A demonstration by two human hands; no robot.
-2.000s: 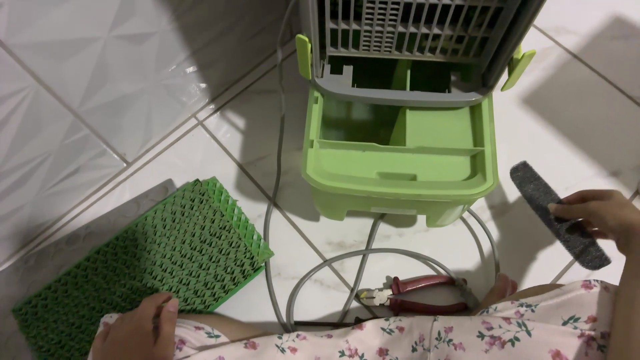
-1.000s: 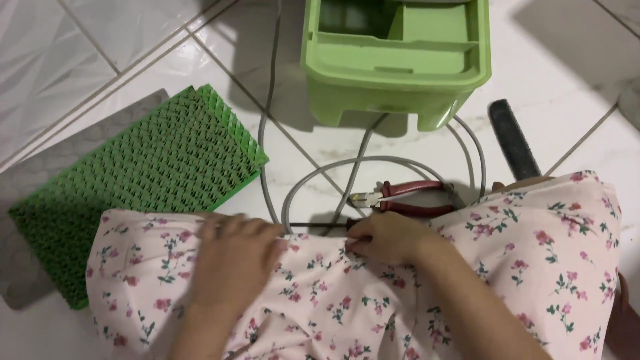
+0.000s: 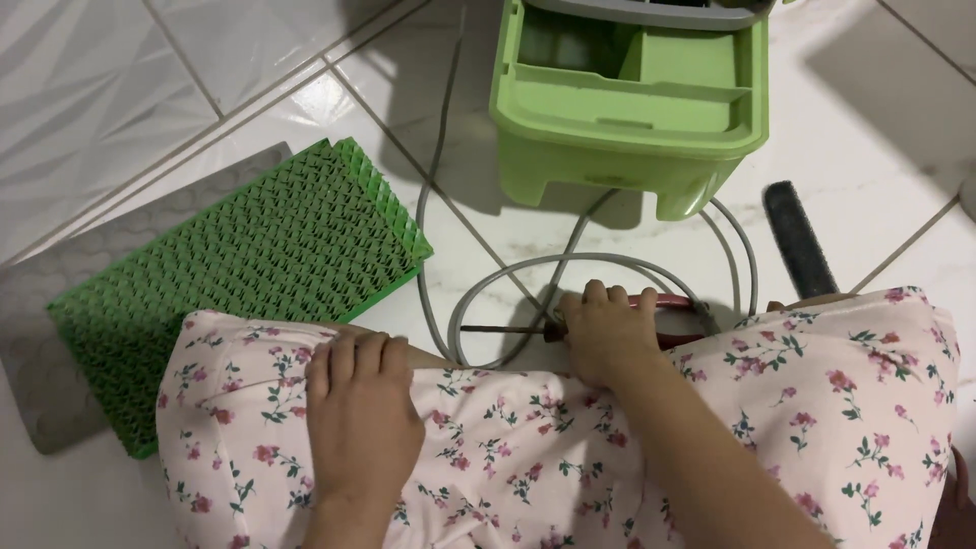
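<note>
My left hand (image 3: pixel 364 427) rests flat on the floral fabric (image 3: pixel 526 457) over my lap, holding nothing. My right hand (image 3: pixel 614 335) reaches past the fabric's edge, over red-handled pliers (image 3: pixel 671 301) and beside the handle of a screwdriver (image 3: pixel 507 329), whose dark shaft points left. Its palm is hidden, so a grip on either tool cannot be told. A green honeycomb cooling pad (image 3: pixel 252 252) lies on the floor left of my knees. Ahead stands a light green plastic water tank (image 3: pixel 625 145), part of an air cooler. A dark foam strip (image 3: pixel 797 236) lies at the right.
A gray cable (image 3: pixel 587 258) loops over the tiles between the tank and my lap. Beneath the green pad is a gray mat (image 3: pixel 46 366) with round bumps. The gray upper body (image 3: pixel 656 15) of the cooler shows at the top edge.
The foam strip, in my right hand two seconds ago, now lies on the floor. My right hand has moved from the lap to the pliers and screwdriver. My left hand has left the green pad for my lap.
</note>
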